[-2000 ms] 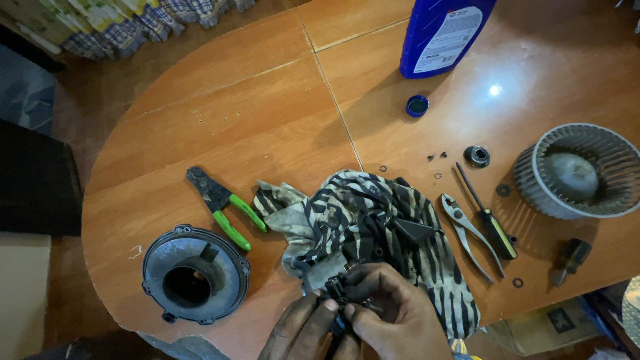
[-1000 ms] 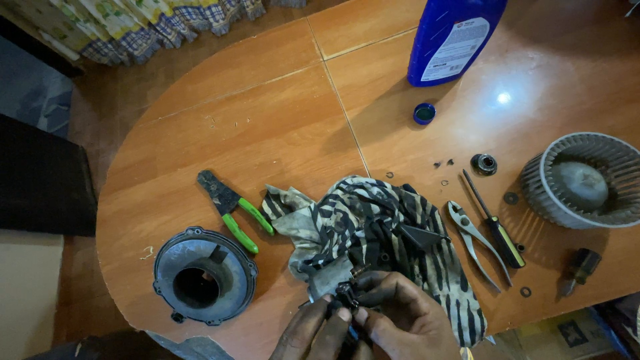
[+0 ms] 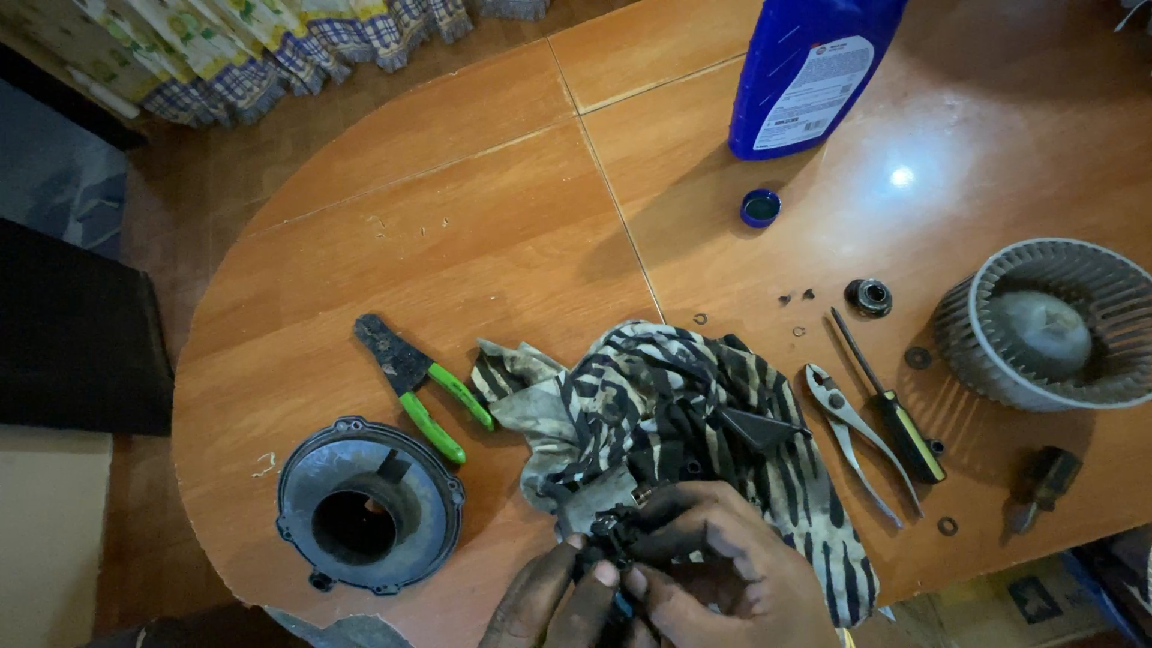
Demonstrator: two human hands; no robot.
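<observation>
My left hand [image 3: 562, 594] and my right hand [image 3: 720, 567], both dirt-smudged, pinch a small black part [image 3: 612, 540] between thumbs and fingers at the bottom centre. Just beyond them a striped black-and-white cloth [image 3: 648, 405] lies crumpled on the table, with a black wedge-shaped piece [image 3: 760, 429] on it. Green-handled wire strippers [image 3: 414, 387] and a round black plastic housing [image 3: 371, 504] lie to the left. Right of the cloth are slip-joint pliers [image 3: 855, 436] and a screwdriver with a black and yellow handle [image 3: 900, 423]. The lower side of the held part is hidden by my fingers.
A blower fan wheel [image 3: 1044, 324] stands at the right above a stubby screwdriver [image 3: 1044, 486]. A blue bottle [image 3: 814, 81], its cap [image 3: 760, 208], a black ring-shaped part [image 3: 868, 297], small screws [image 3: 796, 297] and a washer [image 3: 918, 357] are on the wooden table [image 3: 432, 261].
</observation>
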